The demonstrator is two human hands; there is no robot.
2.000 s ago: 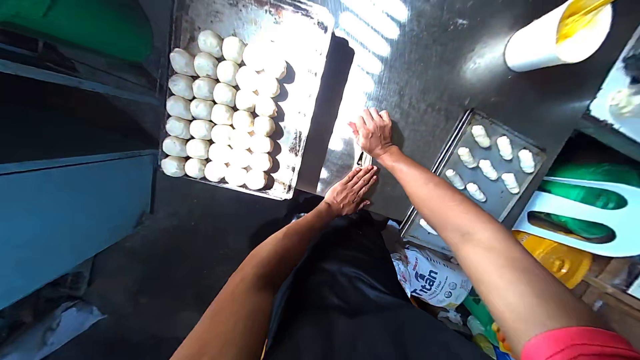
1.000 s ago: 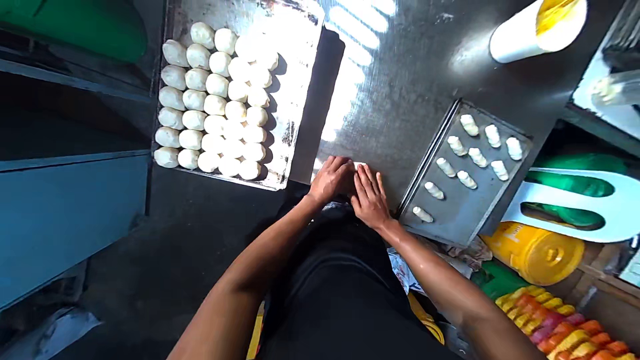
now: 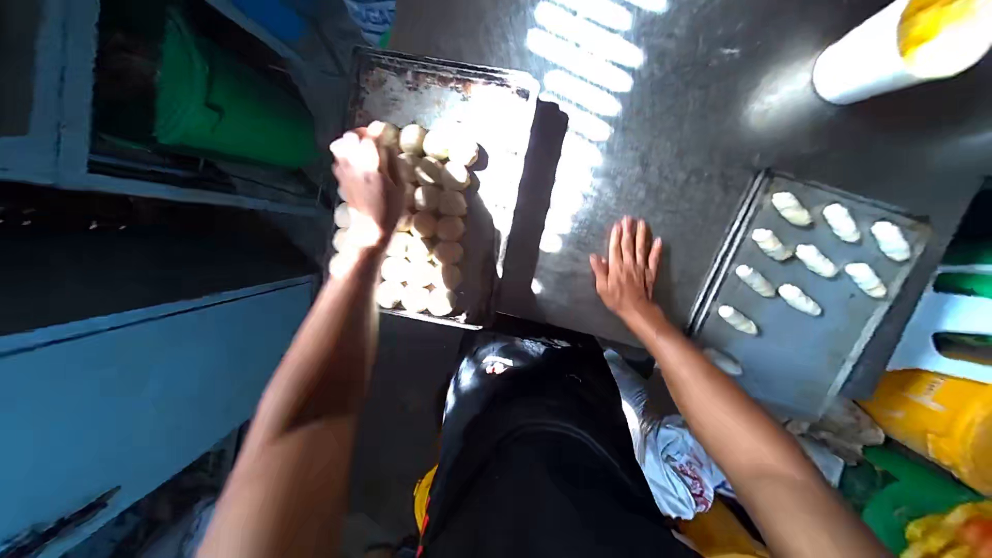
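Note:
My left hand [image 3: 368, 182] is over the upper left of a metal baking tray [image 3: 500, 271], its fingers curled at a dough ball [image 3: 381, 133] in the top row; blur hides whether it grips it. Rows of round dough balls [image 3: 424, 225] fill much of that tray. Flat on the dark metal worktop [image 3: 666, 167] lies my right hand [image 3: 628, 267], fingers slightly apart, with no dough visible around it. Right of it, a second metal tray [image 3: 798, 360] carries several shaped, elongated dough pieces [image 3: 815, 260].
A white container [image 3: 864, 70] with yellow contents stands at the upper right. Left are a blue cabinet [image 3: 155, 403] and a green container [image 3: 232, 101] on a shelf. A white slotted plastic item [image 3: 949, 310] and a yellow tub [image 3: 938, 418] sit at the right edge.
My left hand has moved from the worktop's near edge onto the tray of dough balls. My right hand has moved away from it, onto the worktop. The view has shifted left.

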